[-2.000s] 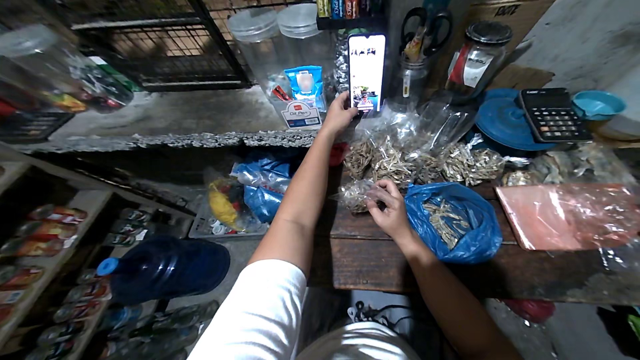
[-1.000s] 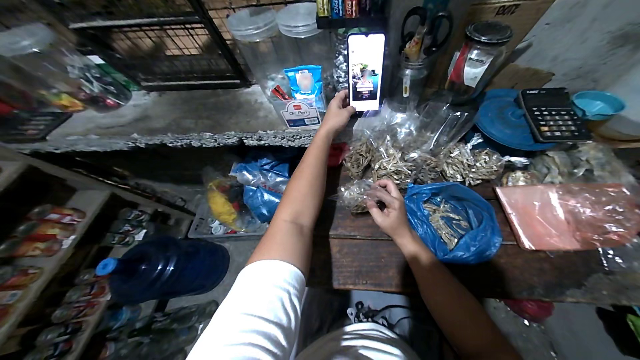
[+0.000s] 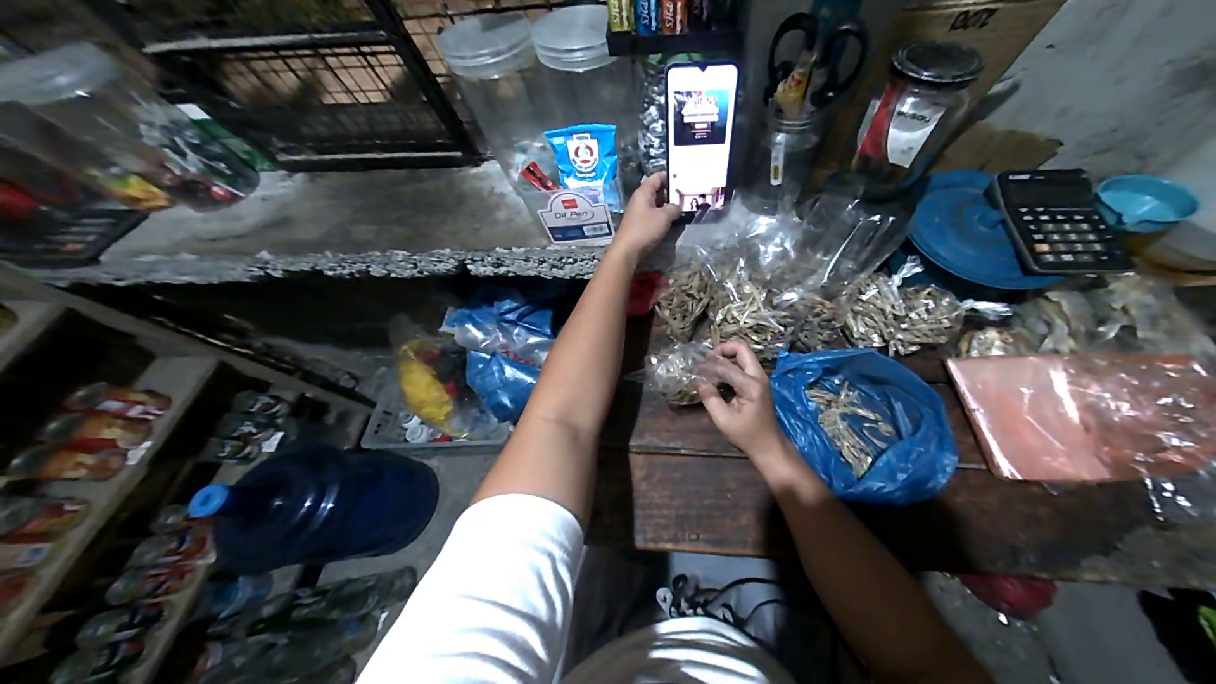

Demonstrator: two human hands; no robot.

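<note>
My left hand (image 3: 650,217) is at the lower left edge of an upright smartphone (image 3: 702,142) with a lit screen, its fingers on the phone's side. My right hand (image 3: 741,394) pinches a small clear plastic bag of dried fish (image 3: 676,372) on the wooden table (image 3: 703,494). Just right of that hand lies an opened blue plastic bag (image 3: 921,427) with loose dried fish (image 3: 850,425) inside. Behind it are several filled clear bags of dried fish (image 3: 750,309). A stack of pinkish plastic bags (image 3: 1054,418) lies at the right.
A calculator (image 3: 1062,223) rests on a blue lid (image 3: 959,228). Scissors (image 3: 817,57) stand in a jar, near a dark-lidded jar (image 3: 907,119). Clear containers (image 3: 494,104) line the concrete ledge (image 3: 380,223). On the floor are a blue water jug (image 3: 323,508) and a grey crate (image 3: 432,437).
The picture on the phone's screen has changed. Both hands have stayed in about the same places.
</note>
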